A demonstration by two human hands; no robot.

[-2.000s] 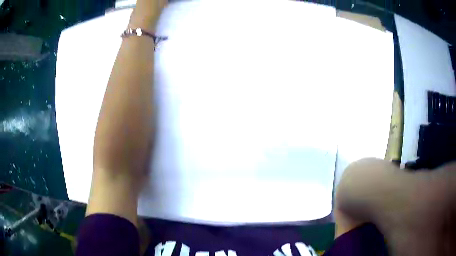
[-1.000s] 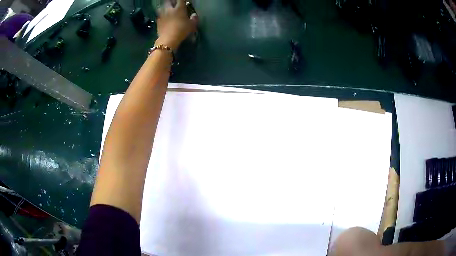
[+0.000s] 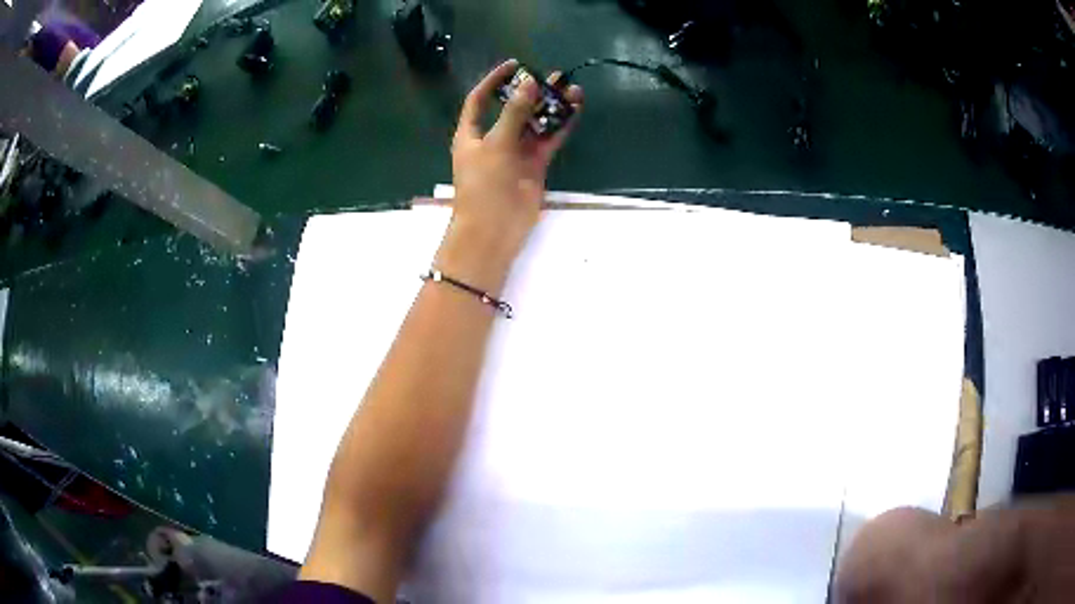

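My left hand (image 3: 507, 148) is over the green bench just beyond the white work sheet. It grips a half-assembled adapter (image 3: 549, 109), a small black case with pale parts showing inside, between thumb and fingers. A thin black DC output cable (image 3: 642, 67) runs from the case to the right over the bench. My right hand (image 3: 914, 555) is at the lower right, blurred and cut off by the picture's edge; its fingers cannot be made out.
The white work sheet (image 3: 684, 378) lies before me, with cardboard (image 3: 902, 240) at its edge. Black case parts (image 3: 1053, 392) stand on another sheet at right. Half-assembled adapters (image 3: 256, 50) lie scattered on the bench. A grey post (image 3: 142, 159) and another person's purple sleeve (image 3: 59, 41) are at left.
My left hand has reached out to the bench and taken hold of an adapter, then come back nearer and rightward with it. The view has shifted. My right hand stays at the lower right.
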